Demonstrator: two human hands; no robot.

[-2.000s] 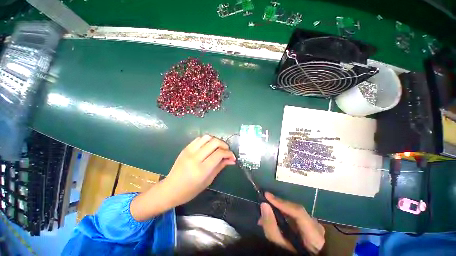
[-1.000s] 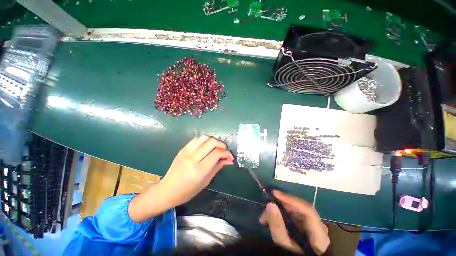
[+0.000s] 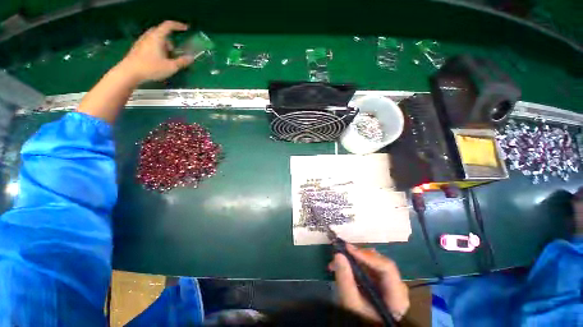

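My left hand [image 3: 153, 56] reaches over the green conveyor belt with thumb and fingers spread. A blurred green circuit board [image 3: 199, 45] lies just beyond its fingertips; no grip on it shows. My right hand [image 3: 374, 281] holds the black soldering iron [image 3: 361, 271] like a pen. The iron's tip is at the lower edge of the grey-purple solder rows [image 3: 326, 204] on the beige cardboard sheet [image 3: 383, 217]. A heap of small dark-red components [image 3: 178, 155] lies on the bench at left.
The fume fan [image 3: 310, 115] and white tub [image 3: 383, 124] stand behind the cardboard. The soldering station [image 3: 419, 144], yellow sponge [image 3: 479, 151] and a silvery component heap [image 3: 537, 150] are at right. A pink tag [image 3: 459, 243] lies near cords. A neighbour's blue sleeve [image 3: 550, 287] is at lower right.
My left hand has moved from the bench up to the belt. The board is gone from the bench spot. The iron's tip has moved onto the cardboard. The view has shifted right.
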